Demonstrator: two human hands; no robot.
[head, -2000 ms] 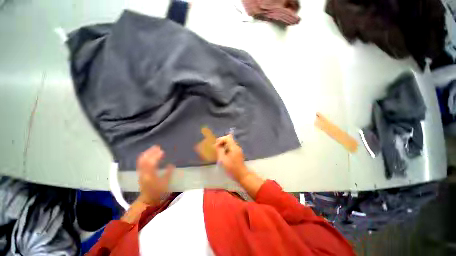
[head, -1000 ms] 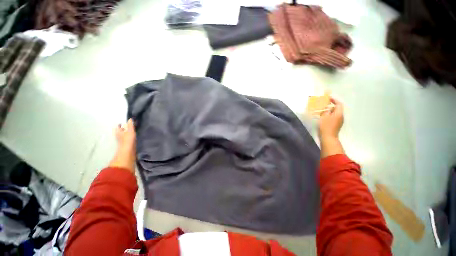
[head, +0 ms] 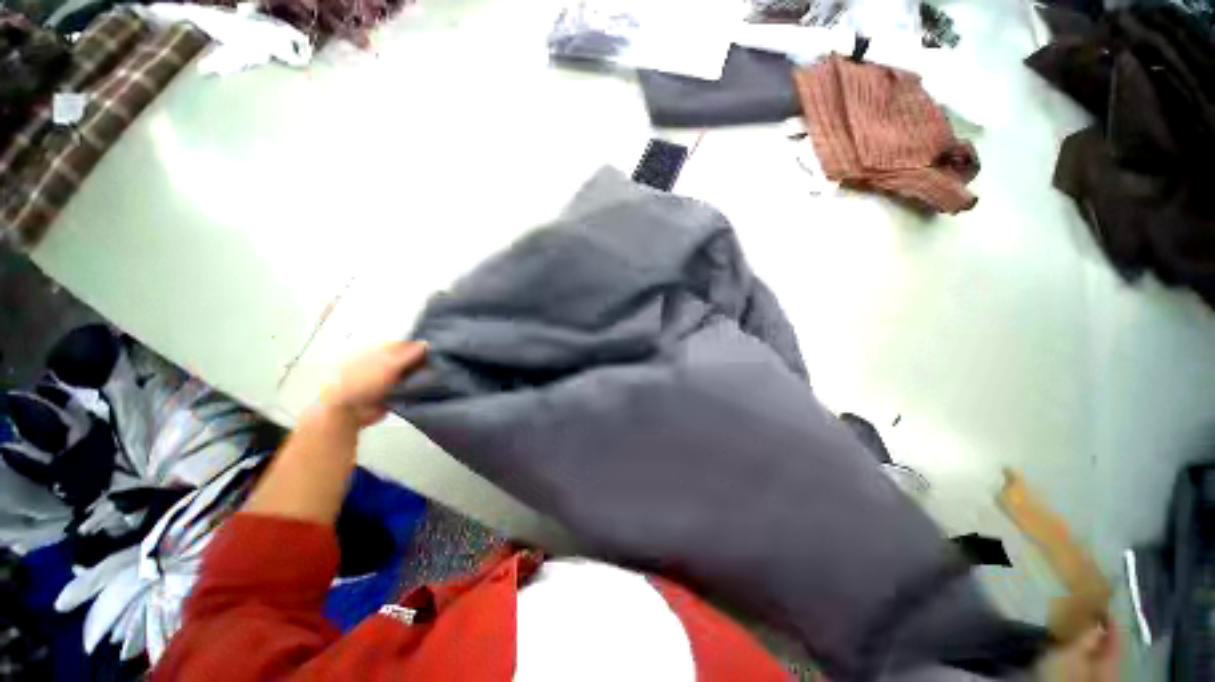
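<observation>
A large dark grey garment piece point(head: 693, 453) lies bunched and slanting across the table, its lower right part reaching the frame's bottom edge. My left hand point(head: 377, 380) grips its left edge. My right hand point(head: 1086, 653), blurred and cut off by the bottom edge, is at its lower right end and seems to grip it; its fingertips are unclear. A brown pattern card point(head: 1059, 544) lies just above my right hand. The smaller tan card and pen do not show.
A black phone point(head: 660, 164) lies beyond the cloth. Behind are rust-red checked cloth point(head: 879, 131), a dark grey piece point(head: 720, 91) and a clear plastic bag point(head: 596, 33). Dark brown garments point(head: 1146, 147) lie far right. Blue bins with grey-and-white pieces point(head: 160, 460) stand at lower left.
The grey cloth has been turned and pulled, its right end towards the lower right. My right hand has moved from beyond its right edge down to the lower right. My left hand now grips the left edge.
</observation>
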